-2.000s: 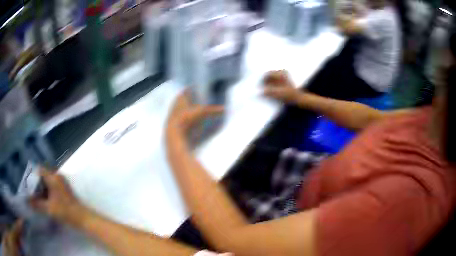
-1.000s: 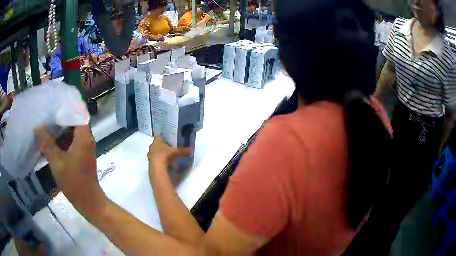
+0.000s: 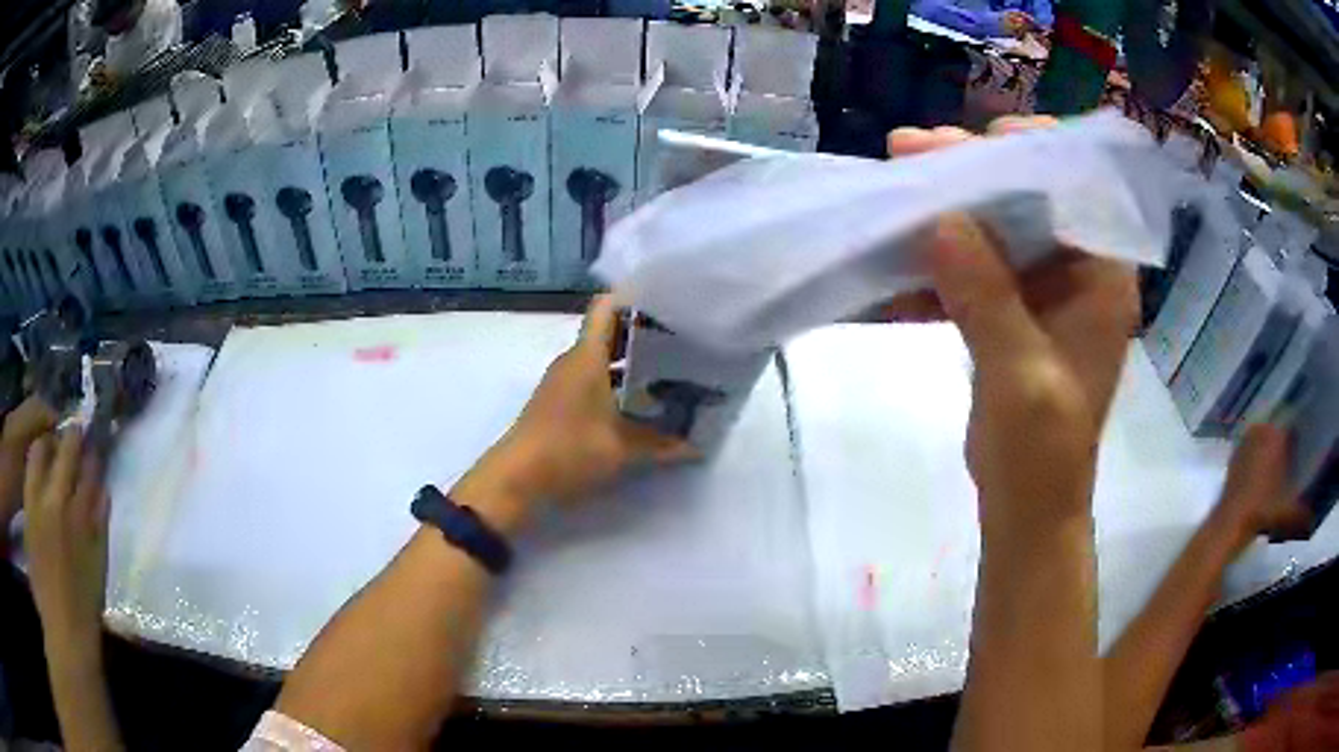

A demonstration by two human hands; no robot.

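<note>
My left hand (image 3: 576, 411), with a dark wristband, grips an upright retail box (image 3: 690, 394) showing a dark device picture on its lower front. My right hand (image 3: 1035, 316) is raised and holds a crumpled whitish protective bag (image 3: 822, 243) with a darker, partly hidden shape inside. The bag lies nearly level, its left end above and in front of the box, hiding most of the box's top. Whether bag and box touch is unclear. The bag is slightly blurred.
A row of open boxes (image 3: 511, 176) with raised flaps lines the bench's back left. Grouped boxes (image 3: 1226, 331) stand at right, with another person's hand (image 3: 1260, 478) beside them. Another person's hands (image 3: 62, 492) are at far left, near dark round devices (image 3: 121, 379). White sheets (image 3: 353, 485) cover the bench.
The view has swung from the neighbouring worker on the right to the bench in front. The bag in my right hand is now over the box. My left hand on the box has come into clear view.
</note>
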